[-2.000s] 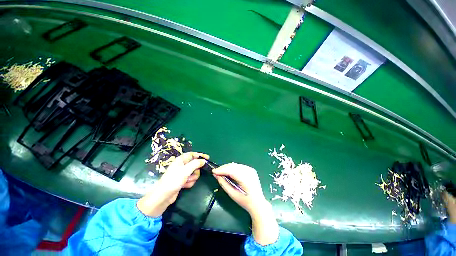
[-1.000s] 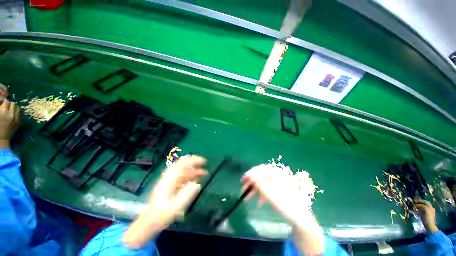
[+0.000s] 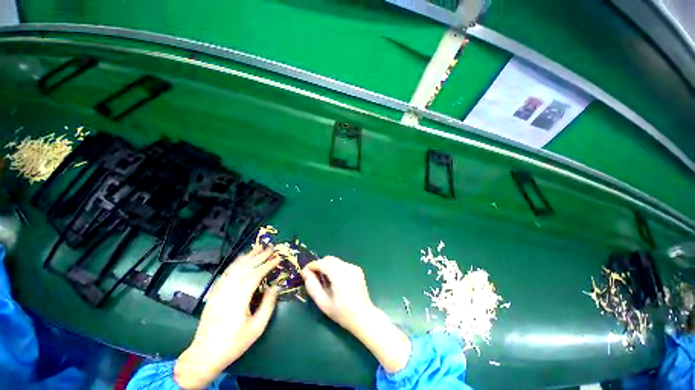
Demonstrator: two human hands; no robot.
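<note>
A mixed heap of yellow and black strips (image 3: 288,276) lies between my two hands. My left hand (image 3: 228,308) curves around the heap's left side, its fingers at the heap and partly hidden by it. My right hand (image 3: 339,293) is at the heap's right side, with thumb and fingertips close together over something dark. Whether either hand grips a strip cannot be told. A large tangled stack of black phone frames (image 3: 164,194) lies left of the heap, close to my left hand.
Single black frames lie along the belt's far side, one at centre (image 3: 336,145). A heap of white slips (image 3: 469,301) is right of my hands. Pale pieces (image 3: 40,156) lie far left, a neighbour's heap (image 3: 623,301) far right. Blue sleeves show at both edges; a rail runs behind.
The black frame that lay low between my hands is gone from there, and another frame now shows at the far side, centre. Both hands have come together at the yellow-and-black heap.
</note>
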